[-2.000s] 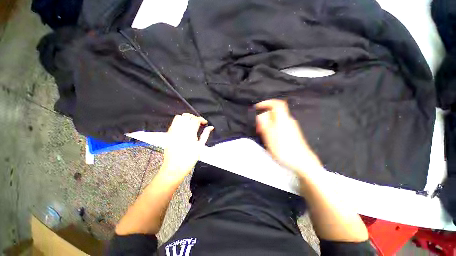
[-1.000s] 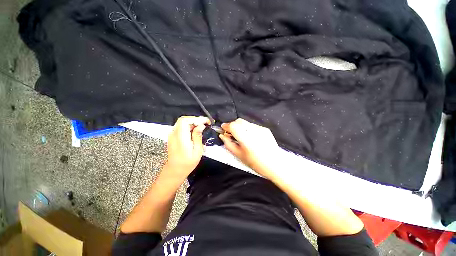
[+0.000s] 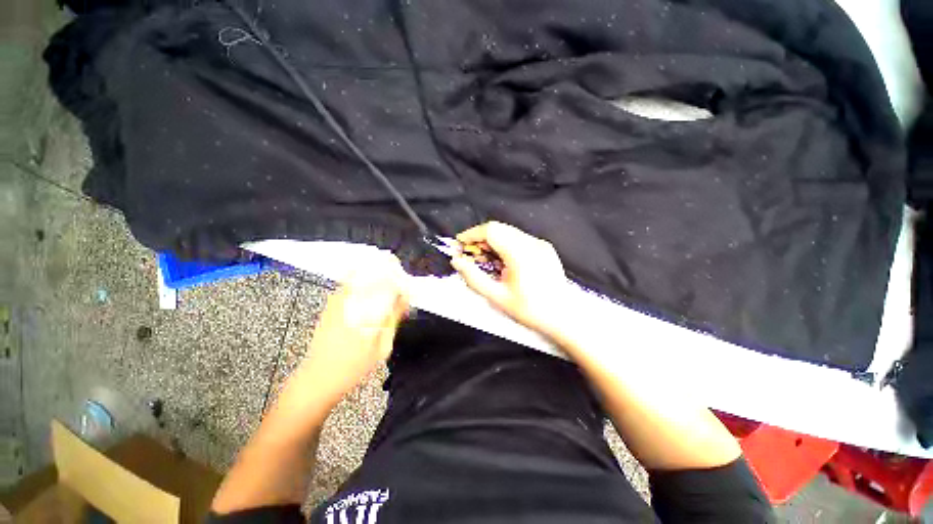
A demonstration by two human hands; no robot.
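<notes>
A black jacket [image 3: 634, 215] specked with pale lint lies spread over the white-topped table, with a slit showing white at its upper middle. A thin dark zipper line [image 3: 348, 143] runs diagonally down to the near edge. My right hand [image 3: 512, 271] holds thread snips [image 3: 446, 246], their metallic tips at the lower end of that line. My left hand [image 3: 370, 292] is blurred at the near edge, left of the snips; its fingers and anything in them cannot be made out. A pale looped thread [image 3: 237, 38] lies at the upper left.
The white table edge [image 3: 665, 358] runs along my front. A blue plastic item [image 3: 210, 270] is below the table at left. A cardboard box [image 3: 113, 476] stands on the speckled floor at lower left. Red stools [image 3: 788, 461] are at lower right. More black cloth [image 3: 918, 205] lies at far right.
My left hand has moved slightly down and left, away from my right hand. The snips' tips now show in my right hand. The dark piece that was between both hands no longer shows there.
</notes>
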